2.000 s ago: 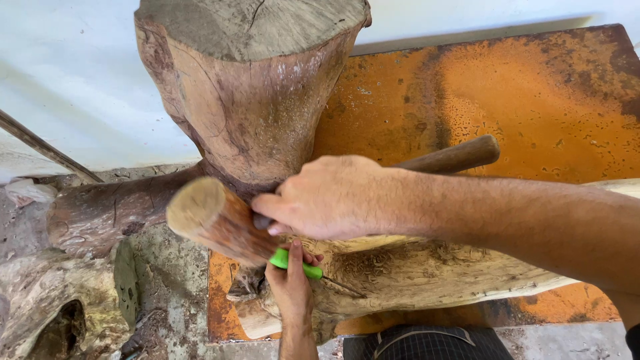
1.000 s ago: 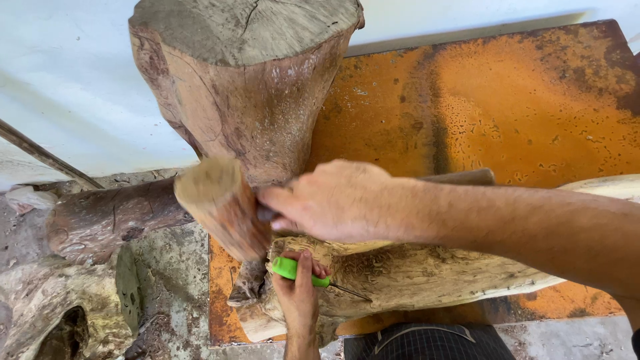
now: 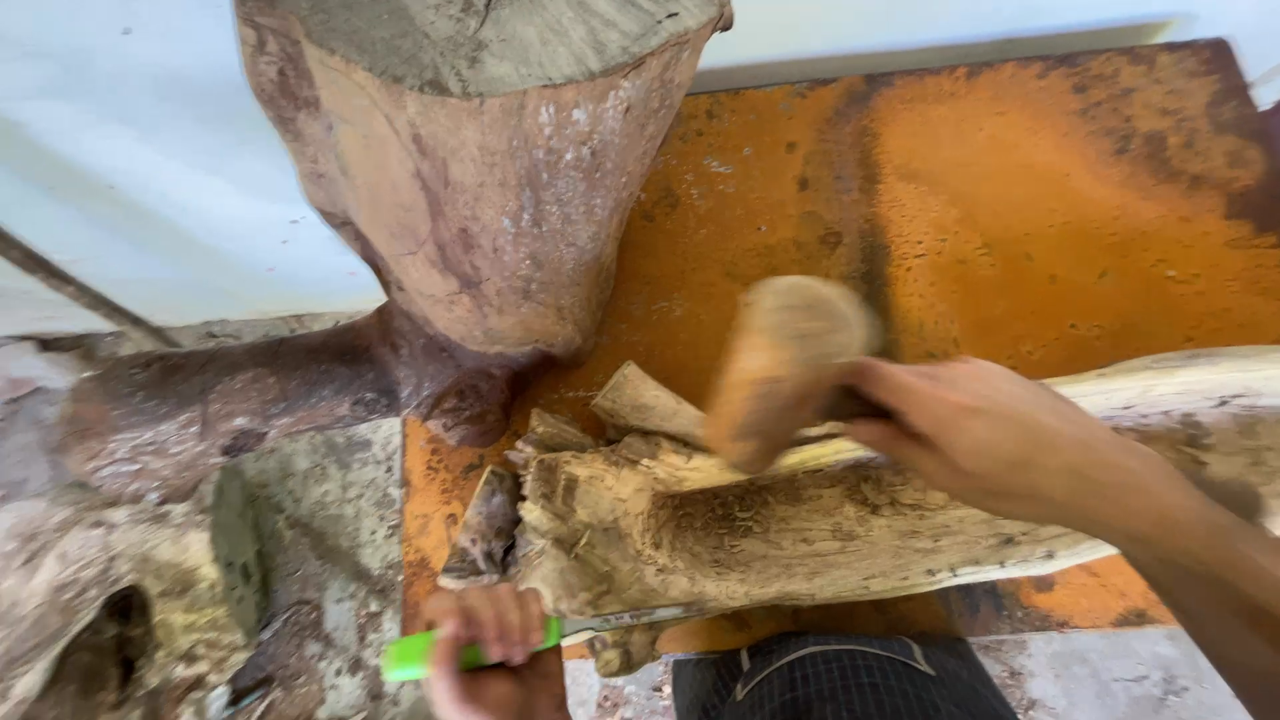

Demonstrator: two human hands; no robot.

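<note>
My left hand (image 3: 495,645) grips the green handle of a chisel (image 3: 625,618), whose metal blade lies along the near edge of a hollowed log (image 3: 780,530). Wood chips lie in the log's hollow. Above the log, my right hand (image 3: 960,430) is closed on the handle of a wooden mallet (image 3: 785,370); the mallet's round head is blurred. The handle is mostly hidden by the hand. The mallet head and the chisel are apart.
A large tree stump (image 3: 480,200) rises at the back left of the rusty orange board (image 3: 1050,220). A dark log (image 3: 250,400) and a rough log with a hole (image 3: 60,600) lie at left. A thin rod (image 3: 80,285) leans by the white wall.
My left hand has moved left and down with the chisel, off the log's hollow. My right hand and the mallet have moved right, away from the stump's base.
</note>
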